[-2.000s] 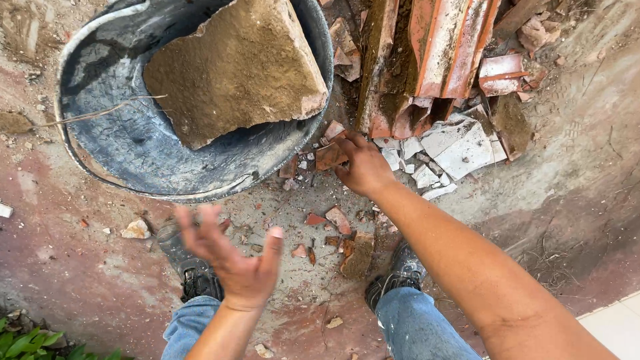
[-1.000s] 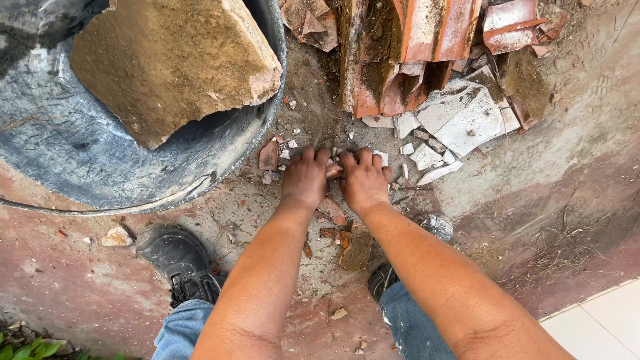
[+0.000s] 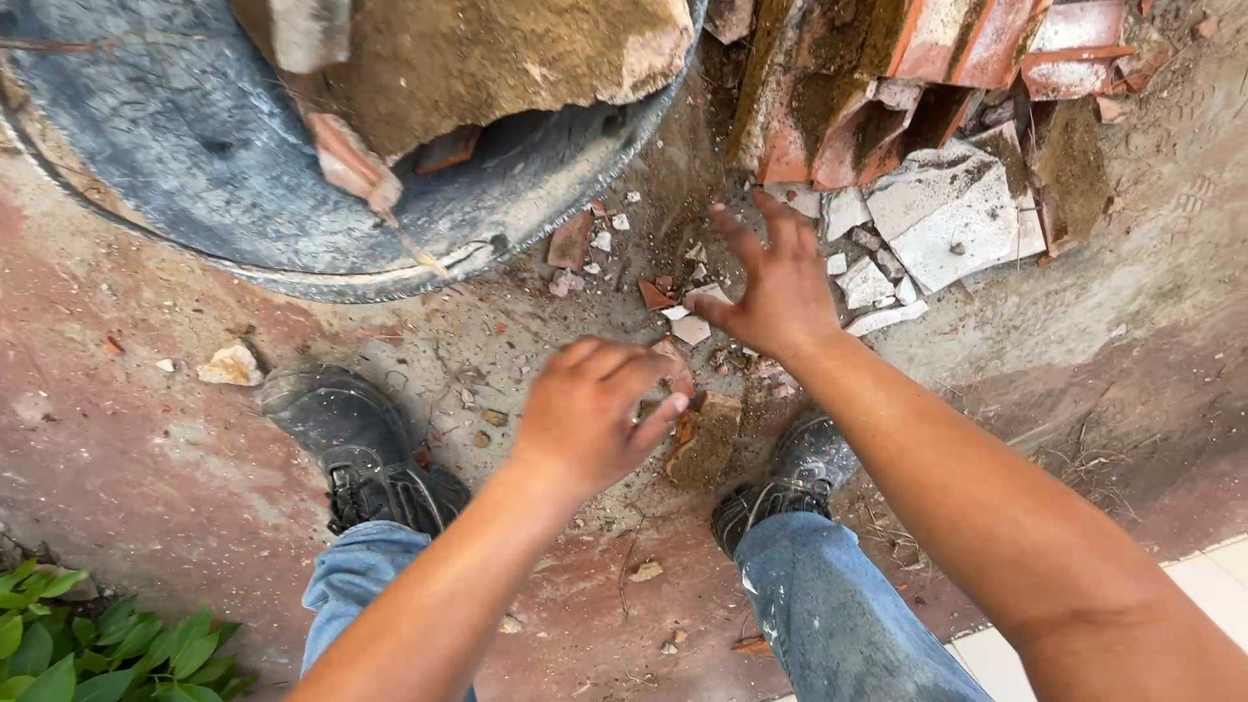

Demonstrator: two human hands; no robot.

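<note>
My left hand (image 3: pixel 600 414) hovers over the ground with its fingers loosely curled; nothing shows in it. Up and to its right, my right hand (image 3: pixel 775 278) is spread palm down above small rubble, its thumb close to a pale shard (image 3: pixel 690 330). A flat terracotta fragment (image 3: pixel 712 444) lies between my boots. At upper left stands a black bucket (image 3: pixel 175 146) holding a large earth-covered chunk (image 3: pixel 507 68) and a smaller reddish shard (image 3: pixel 351 161) near its wall. Broken white tile pieces (image 3: pixel 951 214) lie right of my right hand.
A stack of broken clay hollow bricks (image 3: pixel 858 107) lies at the upper right. My boots (image 3: pixel 341 419) stand on either side of the small debris. Green leaves (image 3: pixel 127 648) fill the lower left corner, and pale floor tiles (image 3: pixel 994 663) edge the lower right.
My hands were together at the small rubble one second ago and are now apart. The reddish shard now shows in the bucket, below the large chunk.
</note>
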